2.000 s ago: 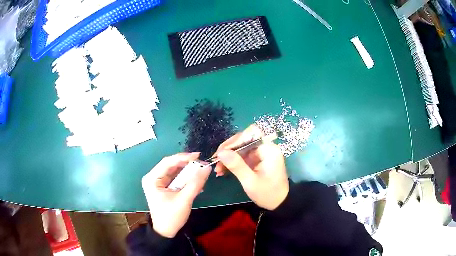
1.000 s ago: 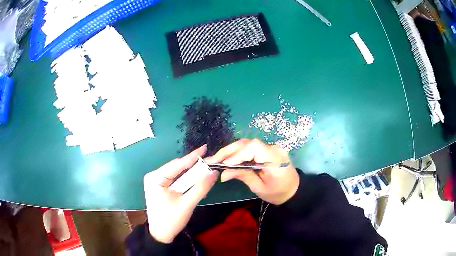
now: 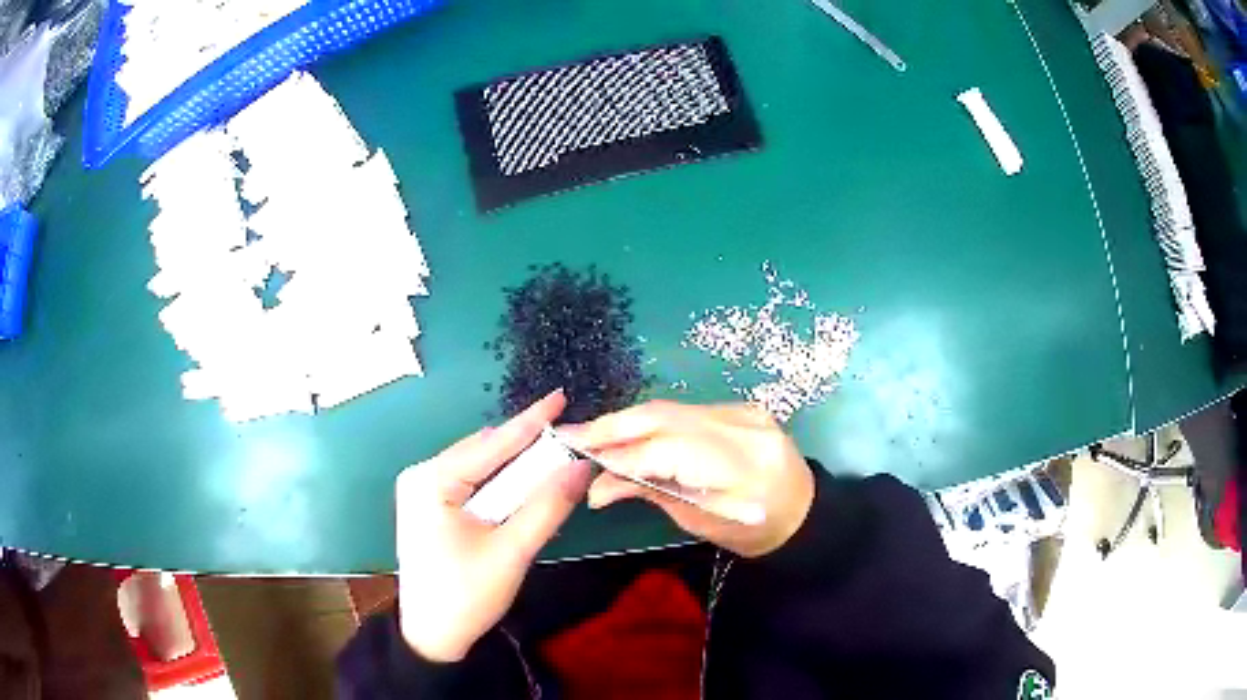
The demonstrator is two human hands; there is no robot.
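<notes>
My left hand [image 3: 472, 547] holds a small white plastic housing [image 3: 517, 481] between thumb and fingers, near the bench edge. My right hand [image 3: 718, 472] holds thin metal tweezers [image 3: 656, 484], their tips at the right end of the housing. Any tiny part at the tips is too small to tell. A pile of small black parts [image 3: 568, 335] lies just beyond my hands. A pile of small silvery-white parts [image 3: 786, 349] lies to its right.
White housing rows [image 3: 328, 260] lie at left, below a blue perforated basket [image 3: 260, 71]. A black tray [image 3: 615, 171] with silvery rows lies at the back. A thin metal tool [image 3: 859, 34], a white strip [image 3: 990, 133] and a long white row [image 3: 1162, 192] are at right.
The tweezers have swung so their rear end points down to the right, and my right hand has turned with them. My left hand keeps the housing in nearly the same place.
</notes>
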